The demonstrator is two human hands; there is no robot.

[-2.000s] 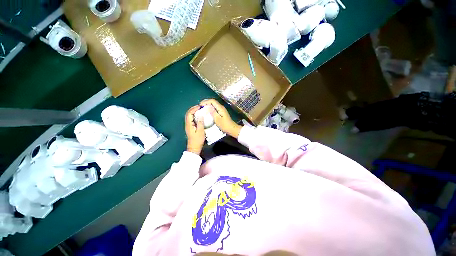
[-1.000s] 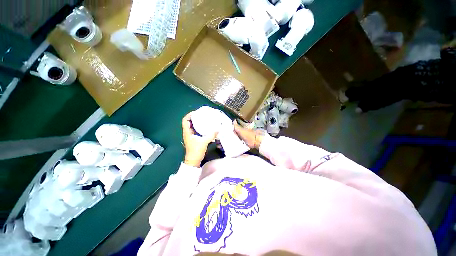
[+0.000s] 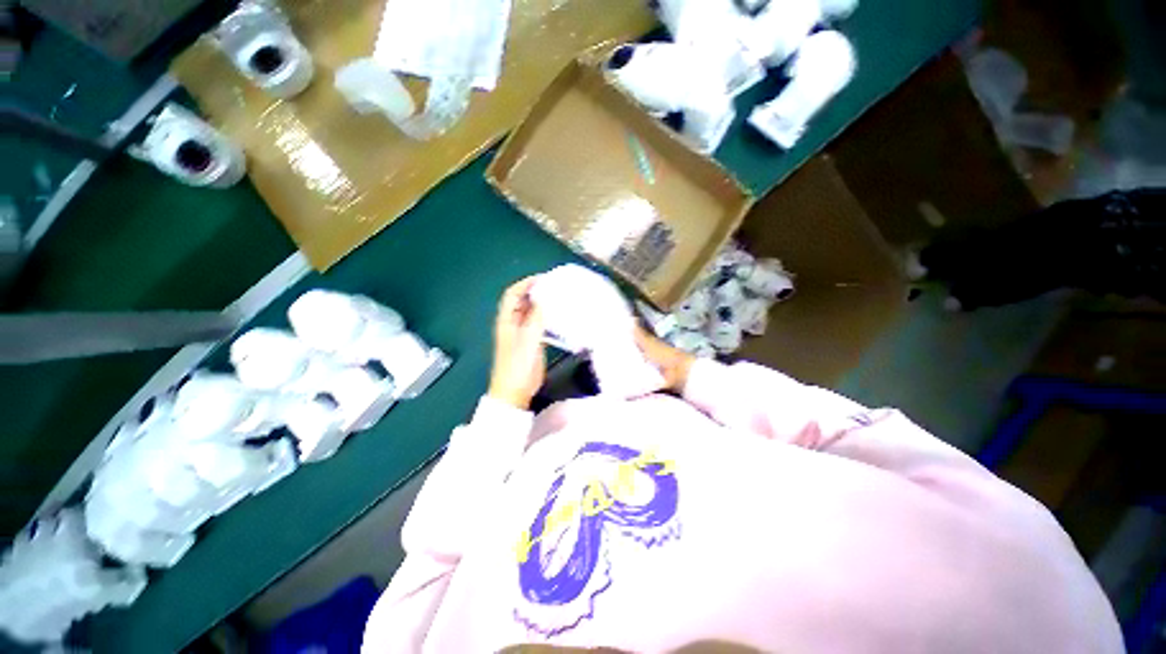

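A white security camera unit point(image 3: 586, 313) is held close to my body at the bench edge, its rounded head up and left, its foot down and right. My left hand point(image 3: 517, 342) grips the head from the left side. My right hand point(image 3: 660, 358) is at the arm and foot on the right, partly hidden behind the unit. The image is slightly blurred, so finger details are unclear.
An open cardboard tray point(image 3: 563, 141) with a teal stick point(image 3: 641, 160) lies ahead. A row of white camera units point(image 3: 262, 371) stands left, more units point(image 3: 803, 90) lie at upper right. Flat cardboard point(image 3: 288, 179) bears a paper sheet point(image 3: 441, 38). Loose white parts point(image 3: 731, 304) sit below the edge; a person's dark sleeve point(image 3: 1049, 243) is right.
Two seconds ago my hands were together around a small white rounded part; now they hold a larger camera unit. Since one second ago the view has shifted and the unit has tilted slightly.
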